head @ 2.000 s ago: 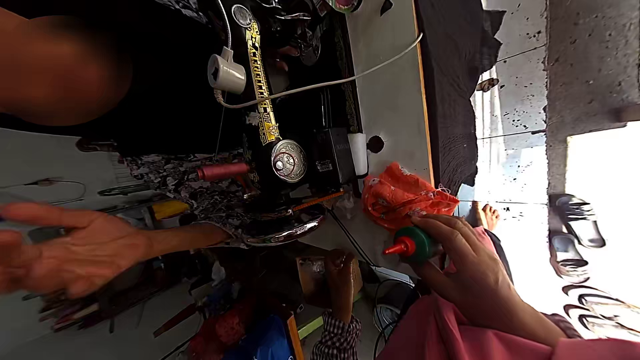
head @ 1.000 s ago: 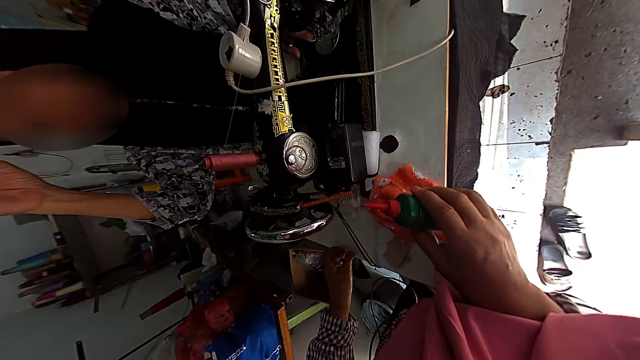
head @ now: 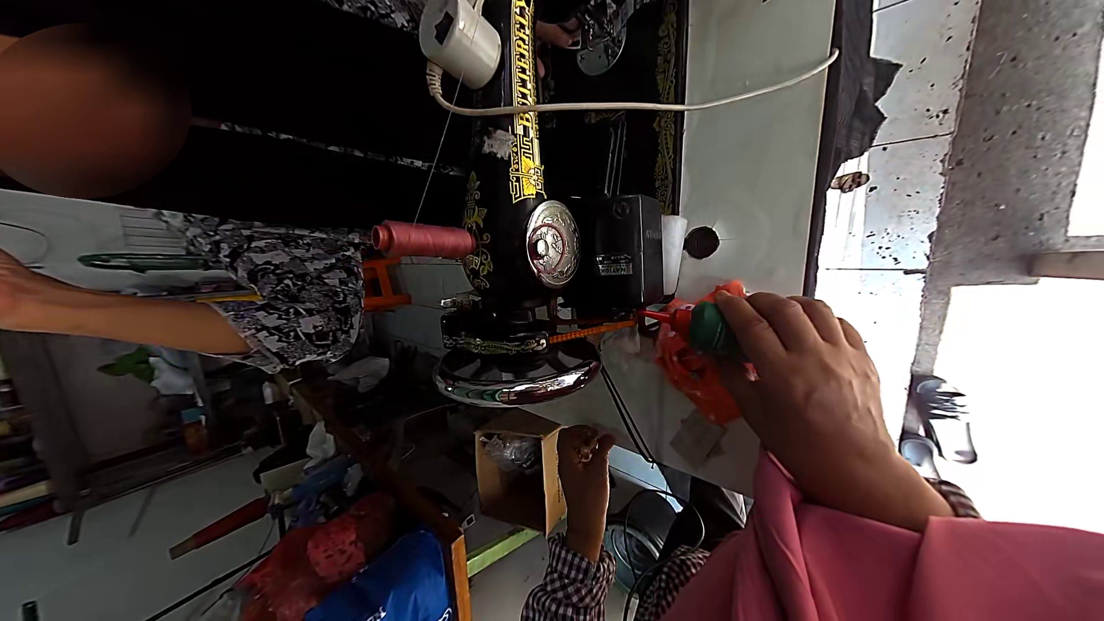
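My right hand (head: 811, 397) is wrapped around a small green bottle (head: 714, 329) with a red nozzle. The nozzle's tip is at the end of an orange belt (head: 595, 331), beside the black motor (head: 623, 250) of a black sewing machine (head: 500, 147); contact cannot be told. The belt runs to the pulley by the chrome-rimmed handwheel (head: 517, 388). A crumpled orange plastic bag (head: 703, 379) lies behind the bottle. My left hand (head: 586, 461), fingers curled, is beside an open box (head: 522, 470) below the handwheel in the picture; whether it holds anything cannot be told.
The picture is turned sideways. A pink thread spool (head: 423, 240) sits on the machine. A white cord (head: 638, 107) crosses above the pale tabletop (head: 750, 172). Another person's forearm (head: 129, 315) reaches in at left. Bags, a metal bucket (head: 642, 535) and footwear (head: 940, 414) are around.
My right hand has brought the green bottle to the belt beside the motor; two seconds ago it was farther off, below the orange bag in the picture. The view has shifted closer to the machine.
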